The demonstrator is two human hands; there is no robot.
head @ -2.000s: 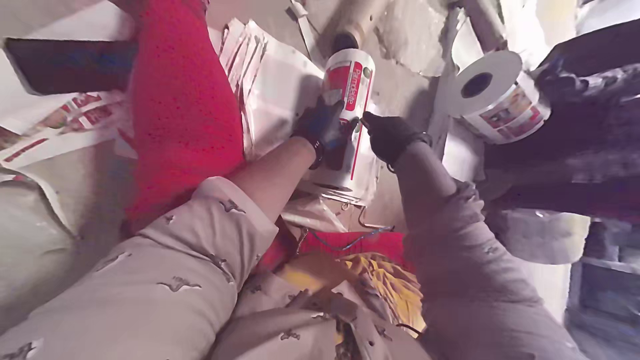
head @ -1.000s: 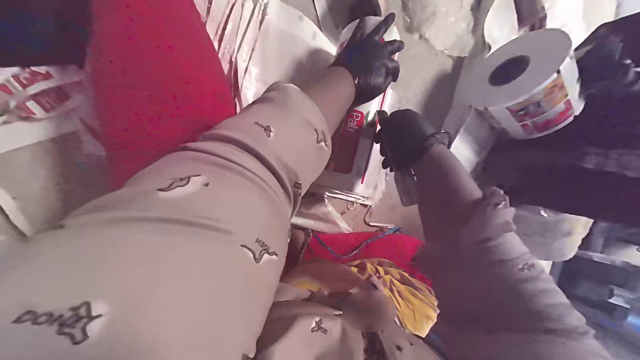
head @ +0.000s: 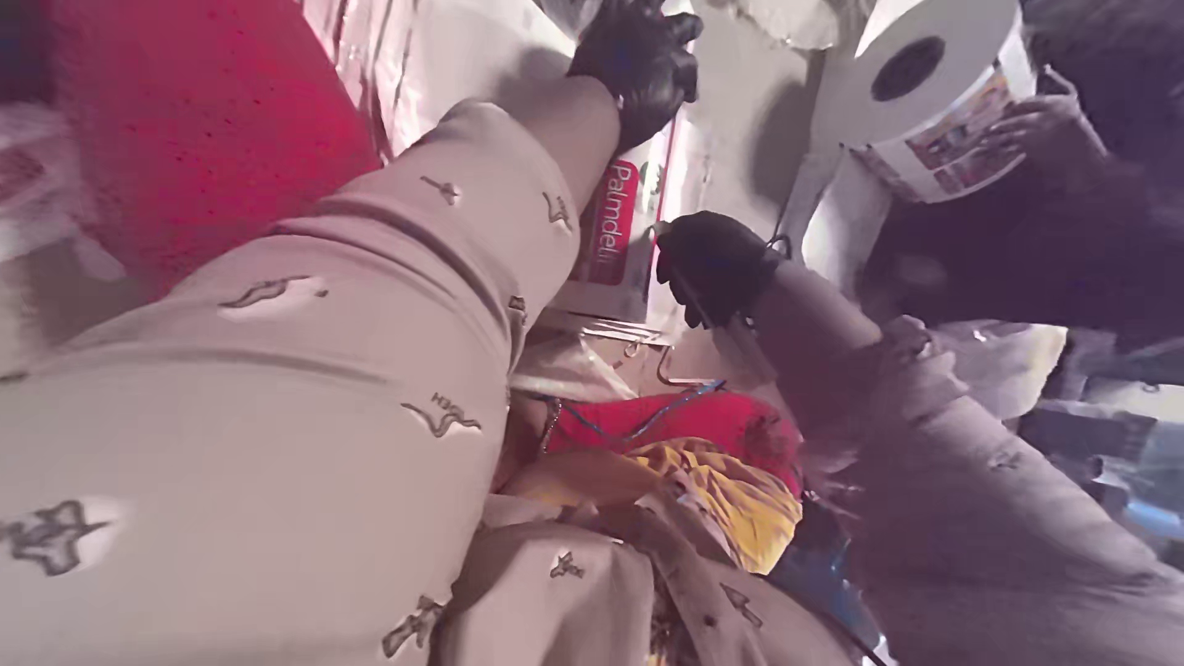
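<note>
White and red printed plastic packaging [head: 615, 222] lies lengthwise before me, bearing writing. My left hand [head: 638, 74], in a black glove, is over its far end with the fingers partly bent; whether they grip anything is hidden. Close to the packaging's right edge is my right hand [head: 717, 268], also black-gloved, with curled fingers. A thin, blurred thing shows below that palm, too unclear to name. Bent metal wire [head: 684, 377] sticks out at the packaging's near end.
A large roll of printed white film [head: 934, 102] stands at the upper right, with another person's hand [head: 1050, 120] beside it. A red surface [head: 213, 139] fills the upper left. Yellow cloth [head: 731, 499] and red cloth [head: 601, 421] lie close to my body.
My left hand has moved from the middle of the packaging to its far end. Another person's hand now shows by the roll. The view has moved closer.
</note>
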